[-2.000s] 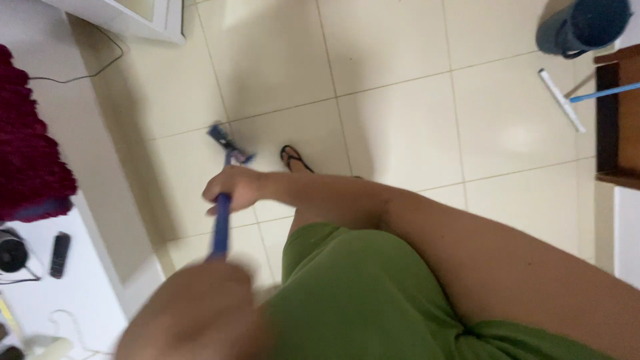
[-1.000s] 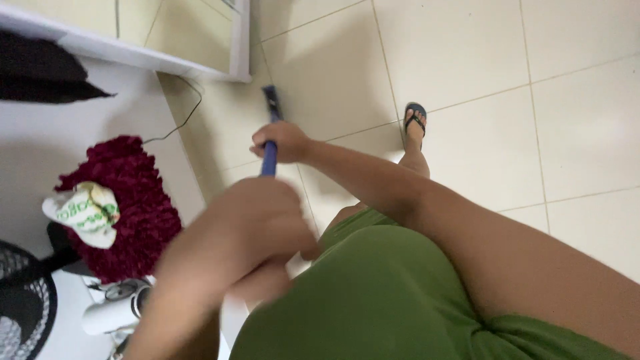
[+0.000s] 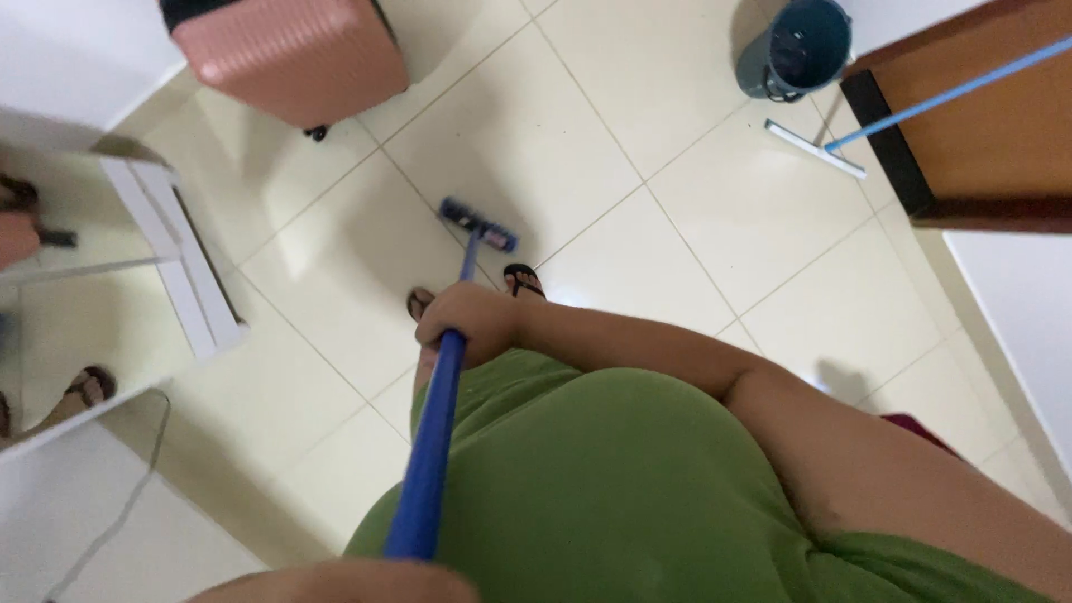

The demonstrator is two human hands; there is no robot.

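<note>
A blue broom handle (image 3: 431,452) runs from the bottom of the view down to a narrow broom head (image 3: 477,224) on the tiled floor. My right hand (image 3: 473,322) is wrapped around the middle of the handle. At the bottom edge my left hand (image 3: 335,582) is closed over the handle's upper end, partly cut off by the frame. The broom head lies just in front of my feet, which wear dark flip-flops (image 3: 526,282).
A pink suitcase (image 3: 301,67) stands at the upper left, above a mirror with a white frame (image 3: 197,268). A cable (image 3: 155,444) hangs at left. Upper right are a dark bucket (image 3: 796,50), a squeegee with a light blue pole (image 3: 946,105) and a brown wooden furniture piece (image 3: 997,126).
The view has swung widely, bringing the suitcase into sight and the bucket and squeegee back. Both hands have stayed on the broom handle; the broom head now lies close before my feet.
</note>
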